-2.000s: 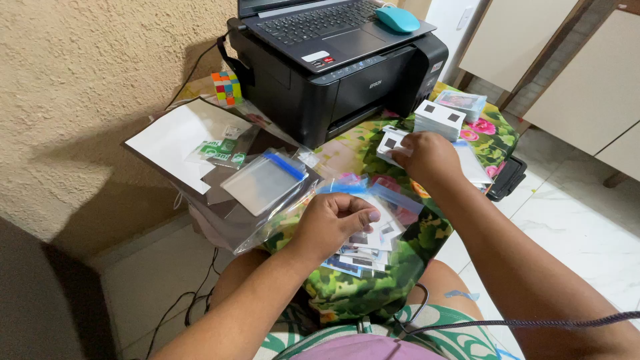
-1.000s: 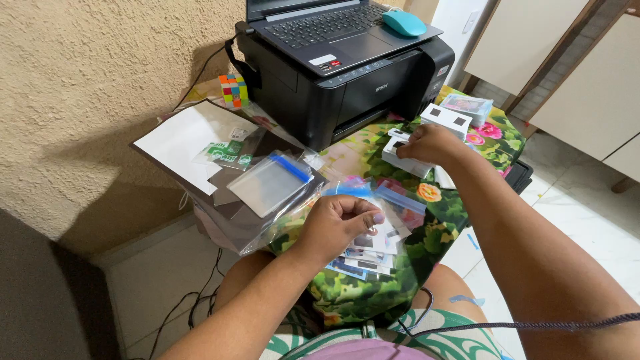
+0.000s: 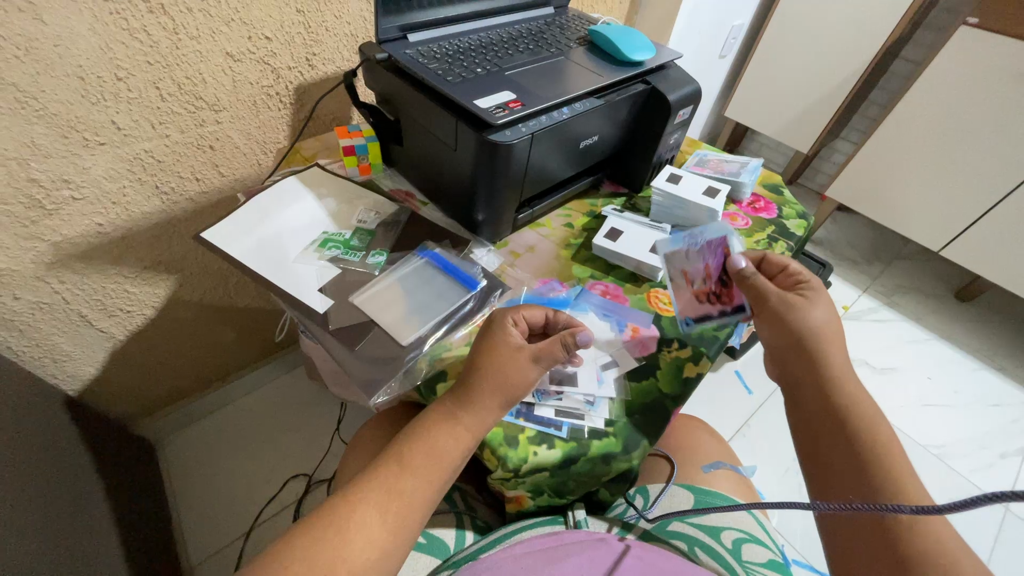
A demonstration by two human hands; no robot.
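Observation:
Between the thumb and fingers of my right hand (image 3: 788, 308) is a small photo card (image 3: 704, 276), its printed side showing, held above the table's right part. My left hand (image 3: 532, 348) is over a pile of clear plastic sleeves and cards (image 3: 572, 400); its thumb and fingertips meet, and whether they pinch a sleeve's edge cannot be told. Beyond the photo card lie a stack of white cards with black squares (image 3: 628, 244), a second such stack (image 3: 690, 194) and a stack of photo cards (image 3: 724, 170).
A black Epson printer (image 3: 576, 156) bears a laptop (image 3: 512, 60) and a teal mouse (image 3: 622, 42). At left lie a pack of clear sleeves (image 3: 420, 292), a white sheet (image 3: 276, 232) and a puzzle cube (image 3: 358, 150). A floral cloth (image 3: 560, 472) covers the table. A dark cord (image 3: 840, 507) crosses my lap.
My right hand has come away from the white card stacks toward me and now holds up a photo card. My left hand has stayed over the pile of sleeves.

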